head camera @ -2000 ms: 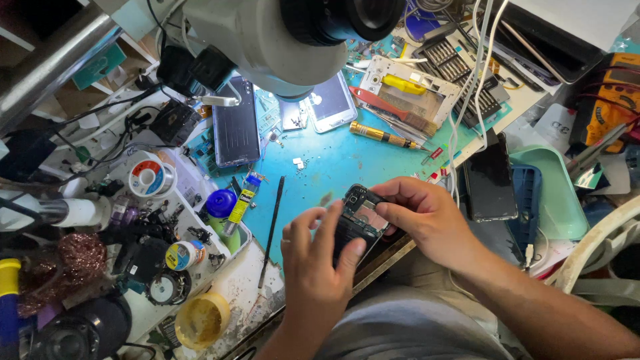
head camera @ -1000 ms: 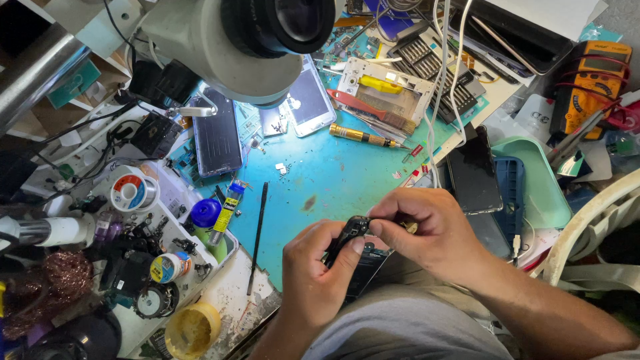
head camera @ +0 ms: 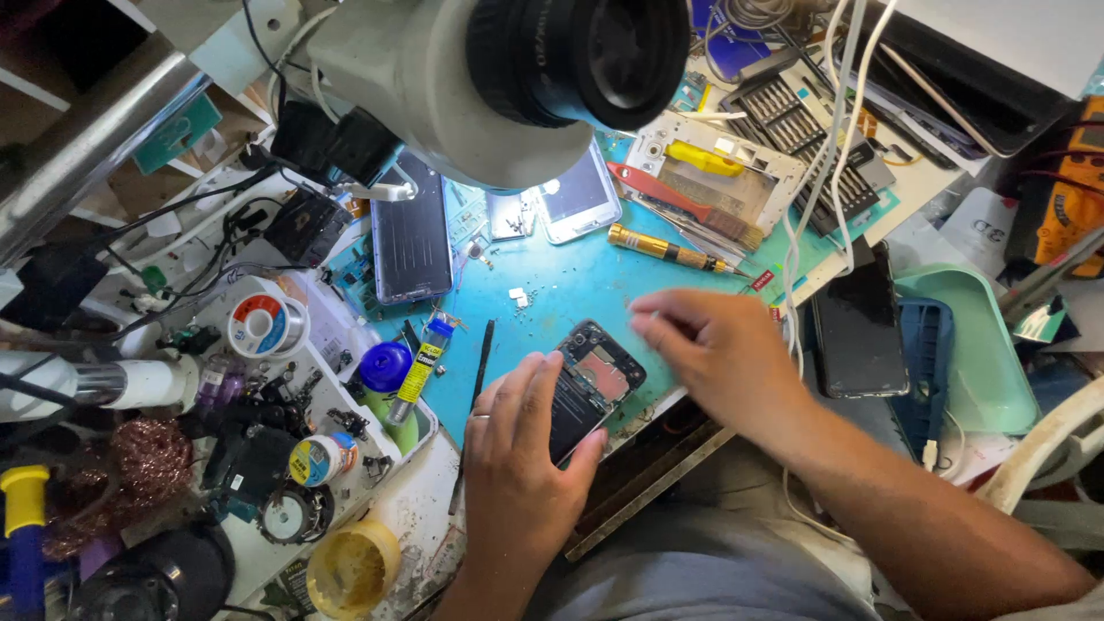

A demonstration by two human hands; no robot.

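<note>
An opened smartphone (head camera: 604, 375) lies tilted at the front edge of the blue work mat (head camera: 552, 285), its battery and inner boards facing up. My left hand (head camera: 530, 440) holds its lower left part, fingers across the battery and thumb at the near side. To the right of the phone hovers my right hand (head camera: 716, 362), thumb and index finger close together; whether something small is between them cannot be told. A gold precision screwdriver (head camera: 664, 247) lies above my right hand. A thin black pry tool (head camera: 483, 362) lies left of the phone.
A microscope (head camera: 517, 78) overhangs the mat. Behind are a dark phone (head camera: 412, 233), a white phone (head camera: 578, 198), a red-handled brush (head camera: 664, 191) and a bit set (head camera: 802, 138). At left stand a solder spool (head camera: 267, 323), a syringe (head camera: 420, 371) and an open yellowish jar (head camera: 354, 565).
One second ago the phone was tipped up between both hands near my body. Now it lies flat at the mat's edge, and my right hand has moved off it to the right.
</note>
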